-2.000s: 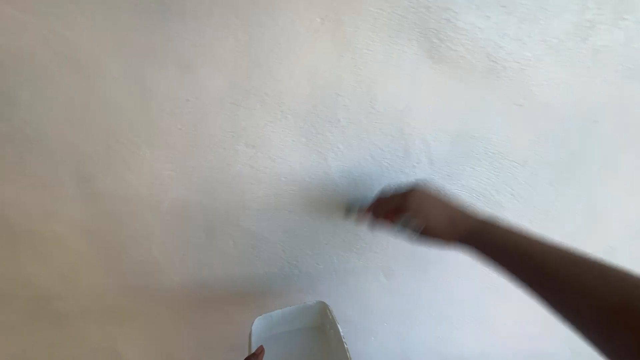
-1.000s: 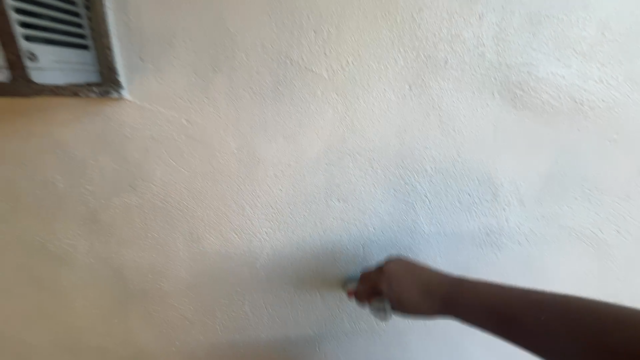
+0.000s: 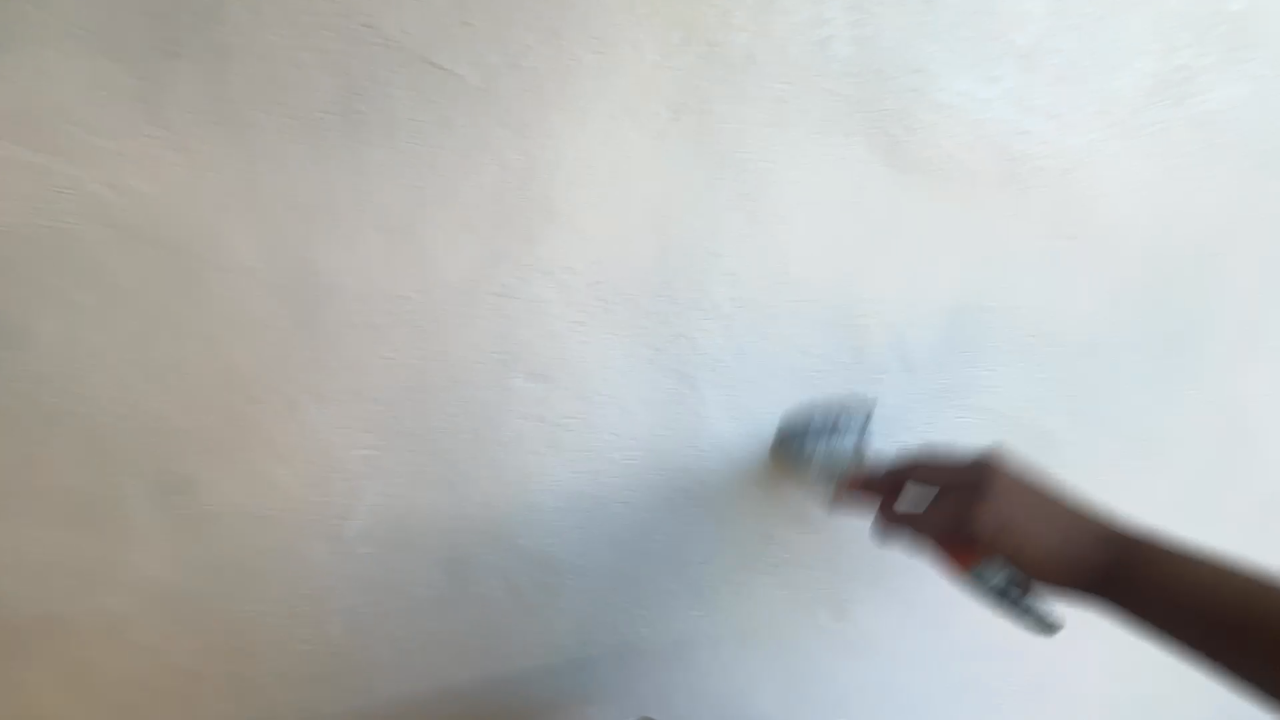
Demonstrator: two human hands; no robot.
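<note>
My right hand (image 3: 975, 515), at the lower right, is closed around the handle of a paintbrush (image 3: 825, 435). The brush's head points up and to the left, its bristles coated with pale paint and blurred; the handle's end sticks out below the palm and shows some red. Behind it stands a white plastered wall (image 3: 600, 300) with a rough texture. Whether the bristles touch the wall cannot be told. My left hand is out of the picture.
The wall fills the whole view, whiter at the right and more beige at the left. A soft shadow lies on it below and left of the brush.
The vent at the upper left one second ago is out of view, as is the white container seen two seconds ago. The brush's head now shows more plainly.
</note>
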